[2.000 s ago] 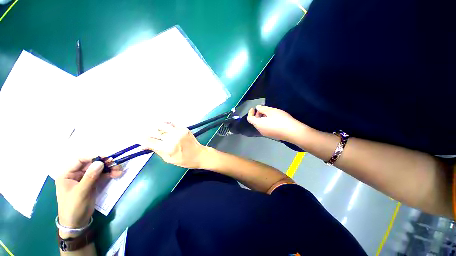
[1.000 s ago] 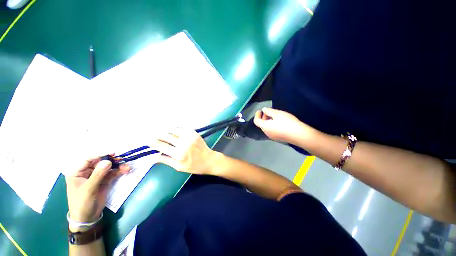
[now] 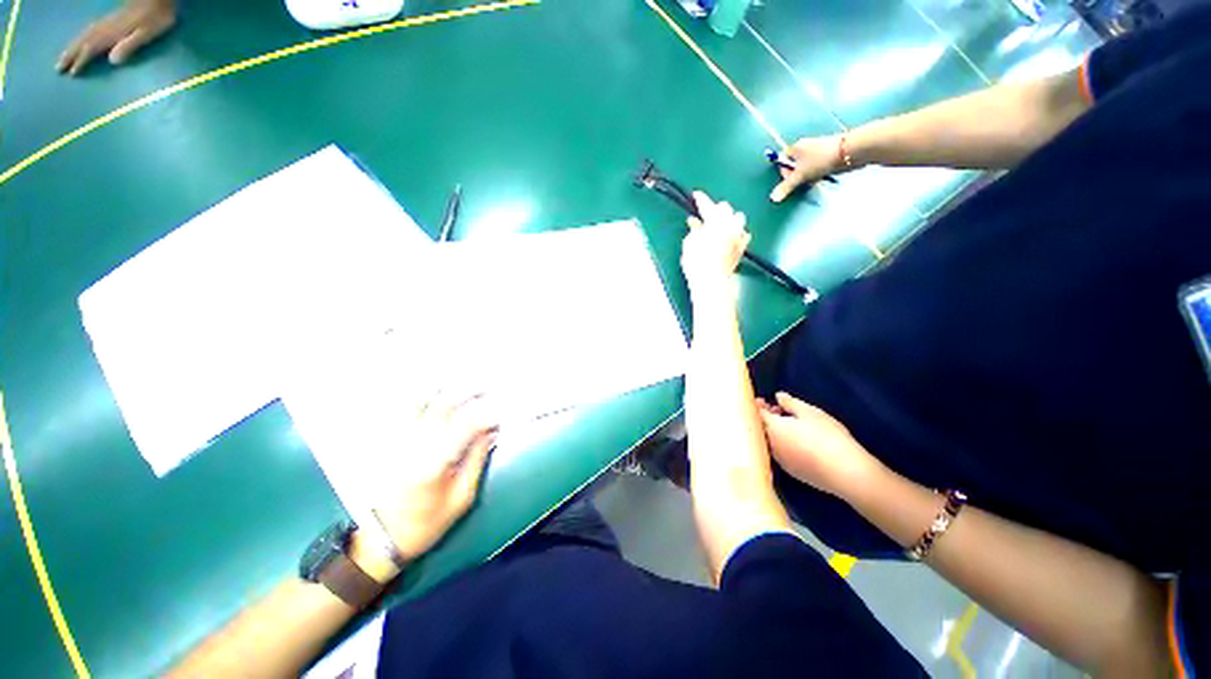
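Note:
The dark doubled cable lies slantwise on the green bench right of the papers, its ends near the bench edge and farther in. My right hand is closed around its middle. My left hand lies on the white papers, fingers spread and seemingly empty; the watch is on this wrist. Large white sheets lie to the left and right, overlapping, with glaring white surfaces. Another white sheet lies partly under my left hand. A black pen lies at their far edge.
A person in dark clothing stands close at the right, one hand over the bench with a small dark item, the other by the edge. Another person's hand rests at upper left. A white object sits at the top.
The view has turned rightward. The cable has left my left hand and moved right, off the papers, with my right hand. My left hand now lies on the papers.

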